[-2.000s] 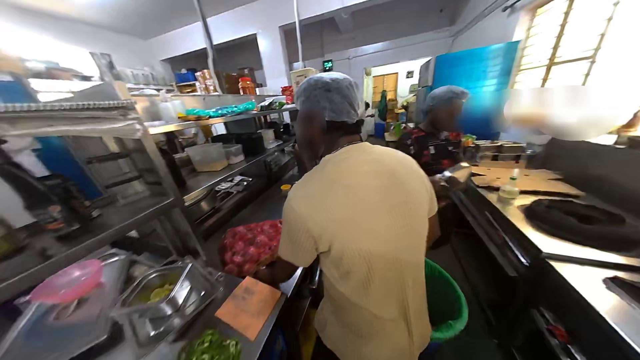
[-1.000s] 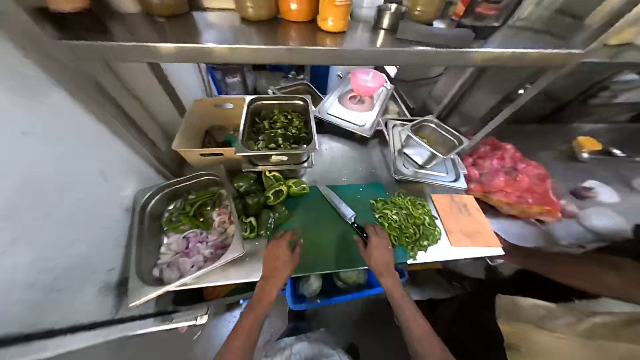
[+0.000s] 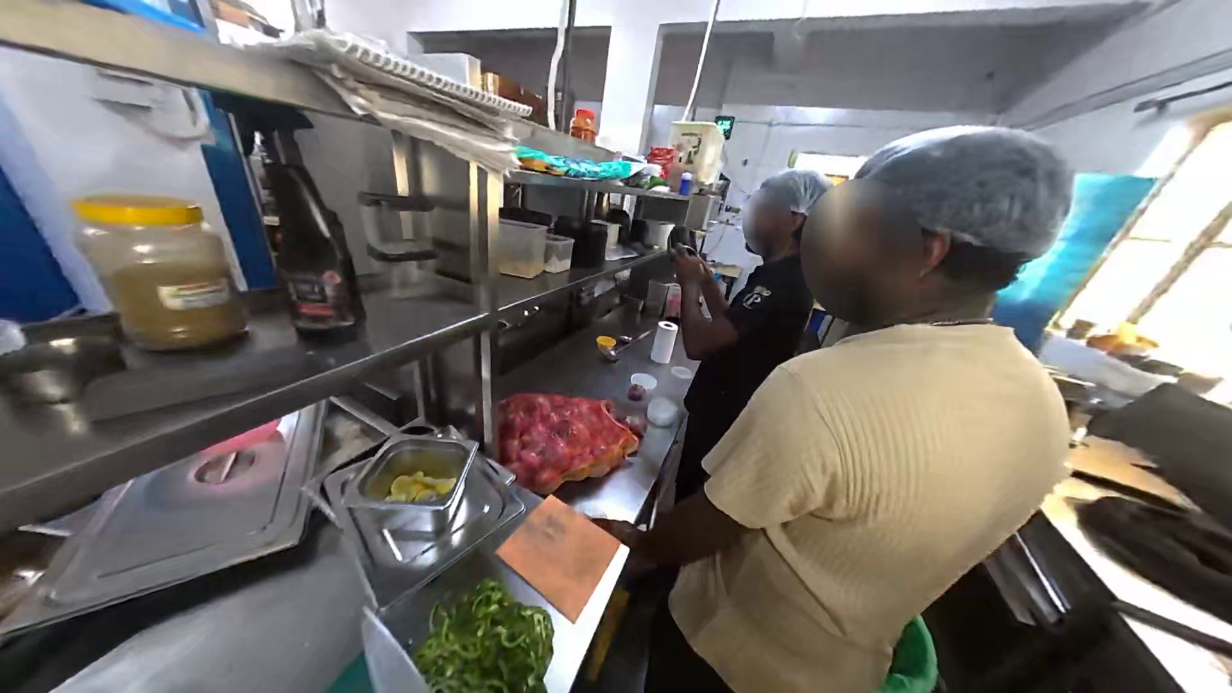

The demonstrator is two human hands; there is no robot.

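Note:
Neither my left hand nor my right hand shows in the head view now. At the bottom lies a heap of sliced green peppers (image 3: 486, 640), and the tip of a knife blade (image 3: 393, 654) shows just left of it; the knife's handle is out of view. A sliver of the green cutting board (image 3: 351, 677) is at the lower edge. Right of the peppers lies an orange-brown sheet (image 3: 560, 556) on the white board. A small steel pan (image 3: 412, 476) holding yellow-green pieces stands on a steel lid behind them.
A red mesh sack of onions (image 3: 558, 438) lies on the steel counter. A person in a beige shirt (image 3: 876, 500) stands close on the right, another in black (image 3: 770, 308) beyond. The steel shelf (image 3: 404, 332) at left bears a yellow-lidded jar (image 3: 164, 269) and a dark spray bottle (image 3: 313, 245).
The view has swung up and to the right from the cutting board, where both my hands showed a second ago. The knife, flat on the board then, now has its blade raised beside the peppers.

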